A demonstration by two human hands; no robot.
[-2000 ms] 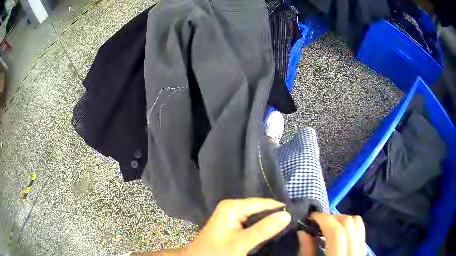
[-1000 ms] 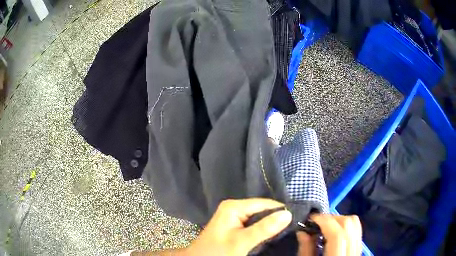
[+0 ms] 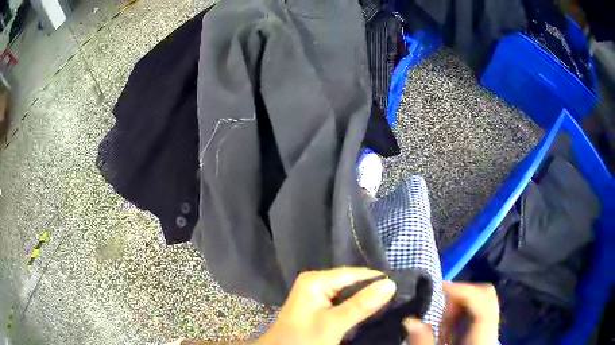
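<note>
A grey garment (image 3: 303,135) hangs away from me in two long folds, with a loose white thread on its left fold and a yellowish thread line lower right. My left hand (image 3: 330,303) pinches its dark bunched edge (image 3: 388,313) between thumb and fingers at the bottom. My right hand (image 3: 465,310) is blurred, just right of that edge, and cut off by the lower frame edge. Whether it holds a tool or touches the cloth cannot be told. Blue-and-white checked cloth (image 3: 408,222) shows beside the garment.
A black jacket (image 3: 155,128) with round buttons lies under and left of the grey garment. A blue crate (image 3: 506,195) at right holds dark clothes. Another blue crate (image 3: 526,81) stands at upper right under dark clothes. A white shoe (image 3: 369,173) is on the speckled floor.
My right hand has moved slightly right, off the pinched edge, and is blurred. The dark tool-like thing seen at its fingers before no longer shows clearly. My left hand keeps its hold.
</note>
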